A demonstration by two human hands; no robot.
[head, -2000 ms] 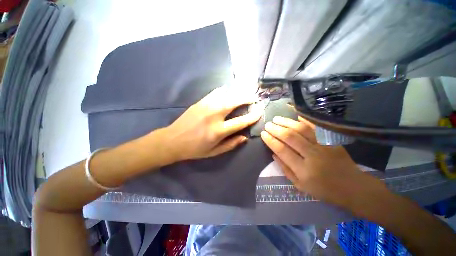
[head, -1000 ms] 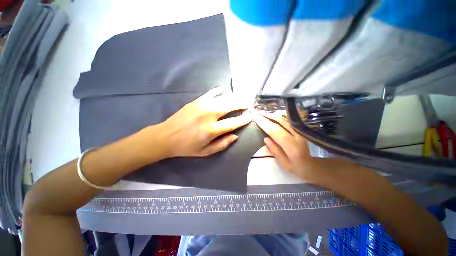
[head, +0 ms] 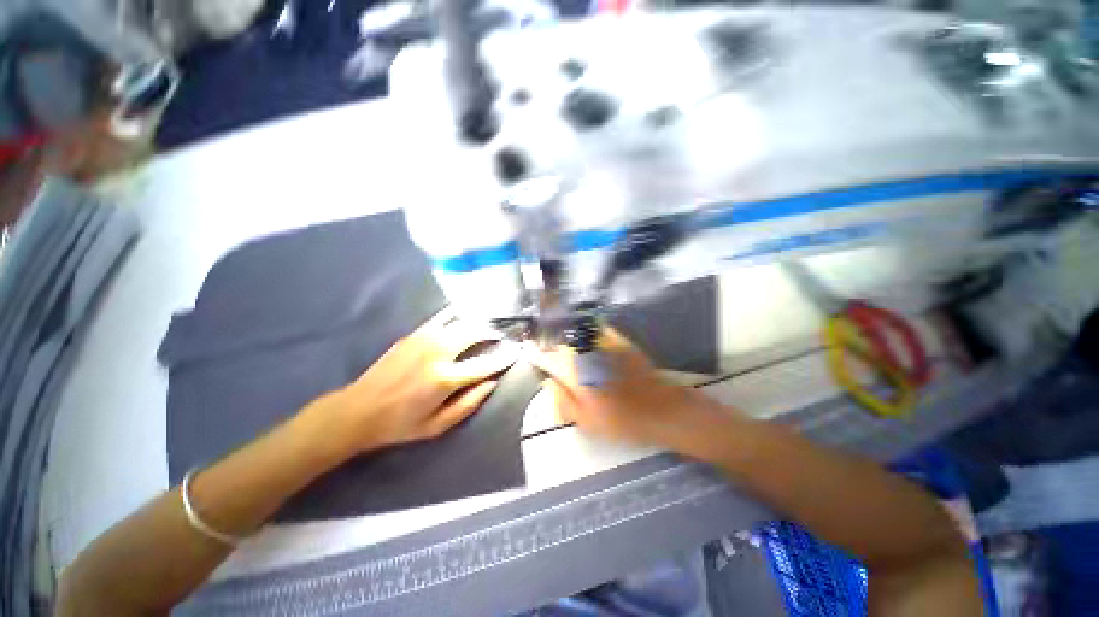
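A dark grey garment panel lies flat on the white table, its right part passing under the white sewing machine head. My left hand rests on the panel just left of the needle area, fingers spread and fingertips pressing the cloth. My right hand is on the cloth edge at the needle's right and front, blurred, its fingertips partly hidden by the machine parts. The fingertips of both hands are close together. The placket strip cannot be made out under them.
Scissors with red and yellow handles lie right of the machine. A ruler strip runs along the front edge. A stack of grey pieces lies at the left edge. A blue crate is below right.
The view has tilted up and turned, showing the machine head's front and more of the scissors. Both hands stay by the needle on the panel.
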